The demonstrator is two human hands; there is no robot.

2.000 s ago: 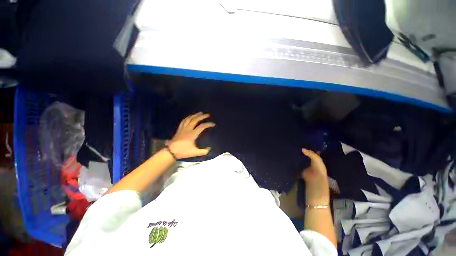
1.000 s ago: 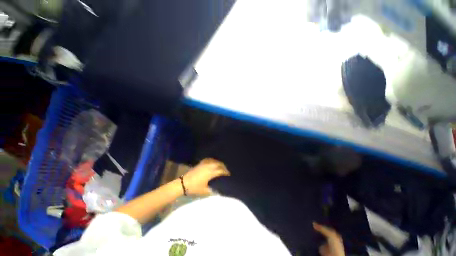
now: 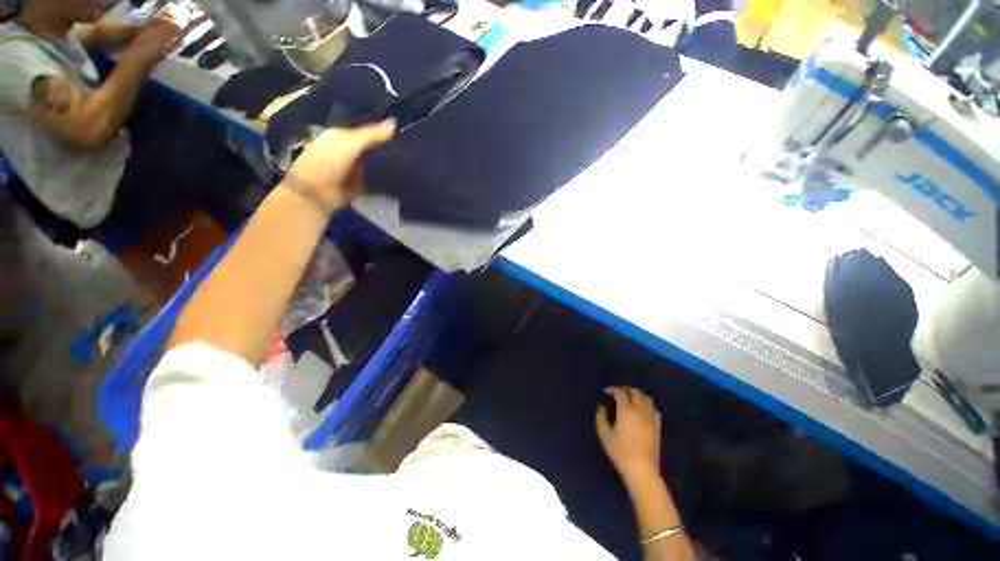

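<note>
Large dark cut fabric panels (image 3: 526,121) lie stacked on the left part of the white table, with a pale backing showing at the front corner. My left hand (image 3: 338,159) is at the left edge of the top panel, thumb on or over it; its fingertips are partly hidden, so a grip cannot be confirmed. My right hand (image 3: 633,425) is low, below the table's blue front edge, fingers curled over dark cloth (image 3: 537,384) on my lap; whether it grips cloth is unclear.
A JACK sewing machine (image 3: 899,153) stands at the right. A leaf-shaped dark piece (image 3: 870,323) and dark snips (image 3: 958,401) lie right of the needle. A blue crate (image 3: 384,362) with bags stands at my left knee. Another person (image 3: 66,110) sits at the far left.
The view has swung left and up. My left hand has risen from the lap cloth to the panel stack on the table. My right hand remains low over the dark cloth.
</note>
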